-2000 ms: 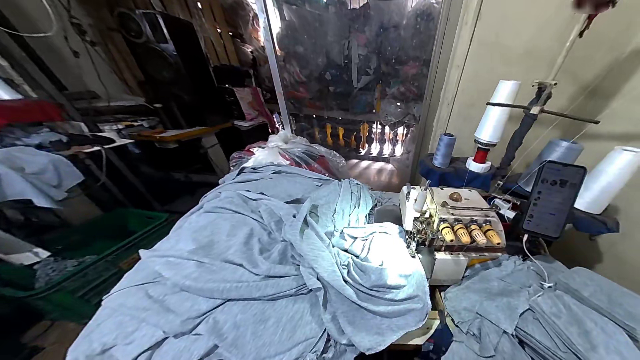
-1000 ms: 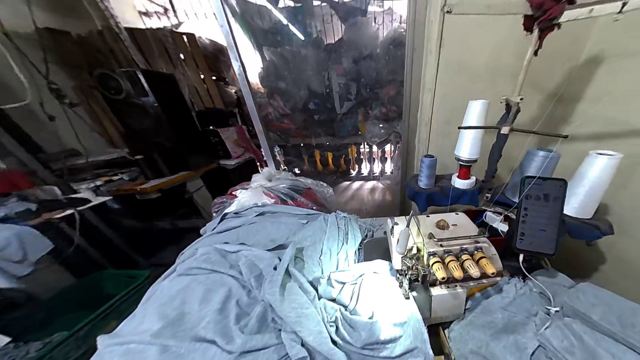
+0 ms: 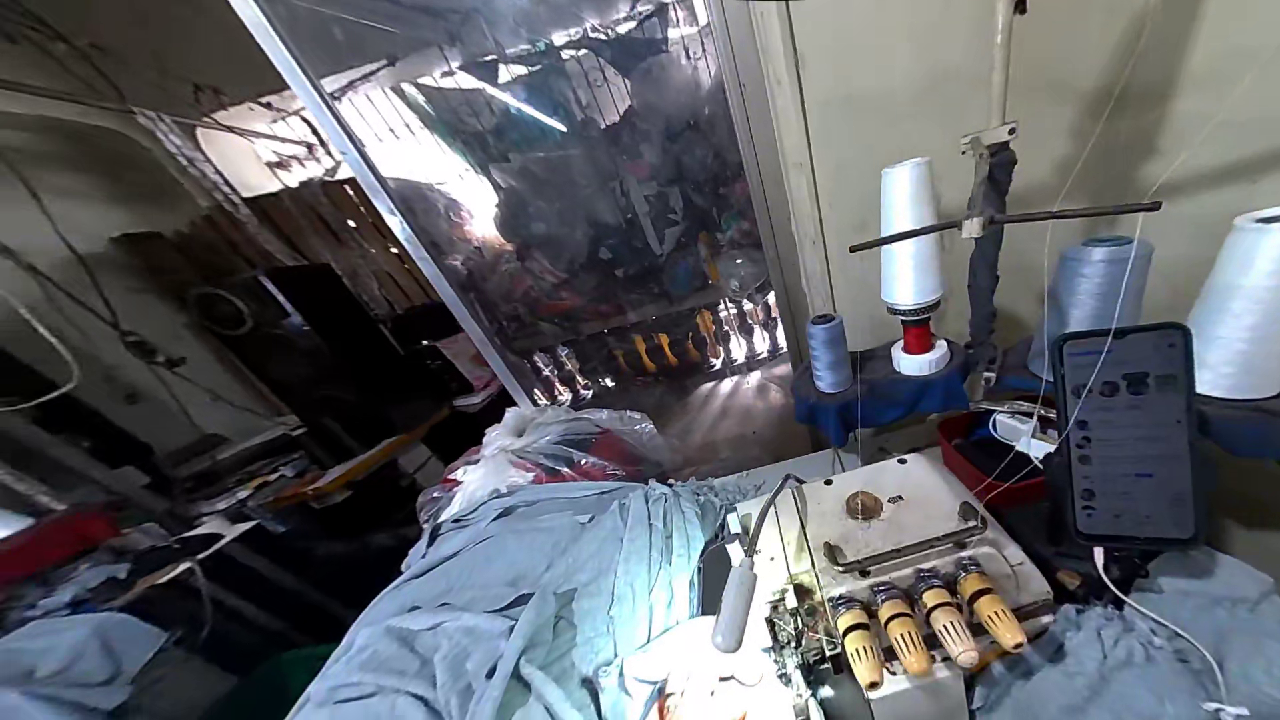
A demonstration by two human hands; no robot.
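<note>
Neither my left hand nor my right hand can be made out. A heap of light blue-grey knit fabric [image 3: 480, 590] fills the lower middle, against the left side of an overlock sewing machine [image 3: 900, 500]. Several yellow tension knobs [image 3: 902, 628] line the machine's front. A small grey lamp [image 3: 735, 605] on a bent stem hangs over its needle area. Below the lamp the light is glaring; an orange-tinted patch at the bottom edge is too washed out to identify. More blue-grey fabric [image 3: 1110, 640] lies right of the machine.
Behind the machine stand a white thread cone [image 3: 910, 240], a small blue-grey spool [image 3: 829, 352] and larger cones. A phone [image 3: 1128, 435] with a white cable stands at right. A tied plastic bag [image 3: 560, 445] lies behind the fabric. A black speaker cabinet [image 3: 320, 340] stands at left.
The view has tilted up and come nearer the machine, so less of the fabric heap and the green crate shows.
</note>
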